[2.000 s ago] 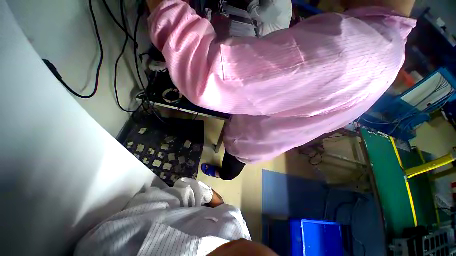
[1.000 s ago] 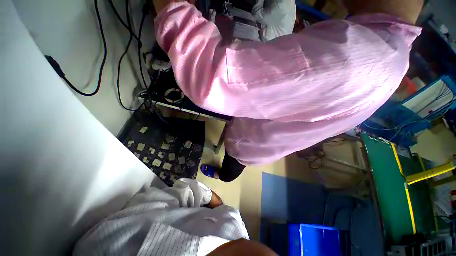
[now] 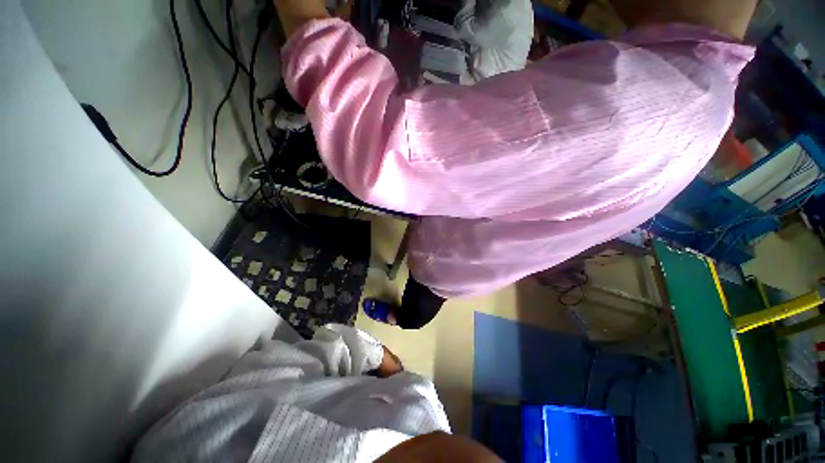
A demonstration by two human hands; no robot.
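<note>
My white striped sleeve shows at the bottom. A small dark part of what seems to be my left hand (image 3: 391,363) sticks out of its cuff; its fingers are hidden, so its grip cannot be told. My right hand is not in view. Nearest in front, a person in a pink striped smock (image 3: 543,145) leans across the upper middle, arm reaching to the top edge, hand cut off. Beyond the cuff, a black tray (image 3: 353,237) holds several pale cream pieces (image 3: 283,296).
A narrow bench edge (image 3: 335,201) with a pale ring (image 3: 312,174) is above the tray. Black cables (image 3: 187,99) hang on the wall at left. A white surface (image 3: 99,271) fills the left. A blue bin (image 3: 579,436) and a green bench top (image 3: 701,335) are at right.
The view has shifted slightly. The pink-clad person's raised arm has moved a little, and more bare forearm shows at the top. My sleeve and hand part look unchanged.
</note>
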